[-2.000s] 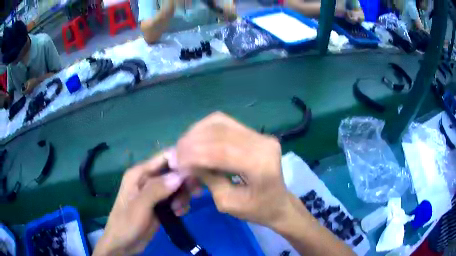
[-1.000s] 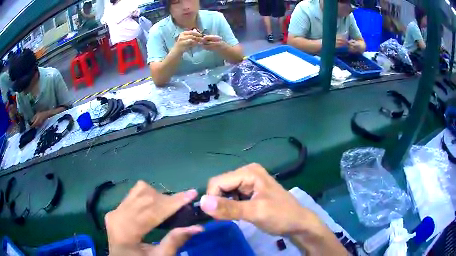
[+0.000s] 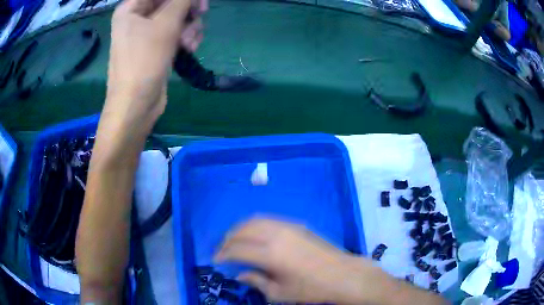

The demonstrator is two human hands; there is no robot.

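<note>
My left hand is at the top left over the green belt, with its fingers on the end of a curved black headband; the band blurs toward its far end. My right hand is blurred, low over the blue front tray, just above small black pieces at the tray's near end. Its fingers are bent and its fingertips are partly hidden, so I cannot tell if it holds a piece. A small white scrap lies in the tray.
A second blue tray at left holds curved bands. A white sheet at right bears scattered black pieces. Further right are a clear plastic bag, white tissue and a blue item. More bands lie on the green belt.
The view has tilted down toward the trays. My hands have parted: the left is out over the belt with the band, the right is down in the front tray.
</note>
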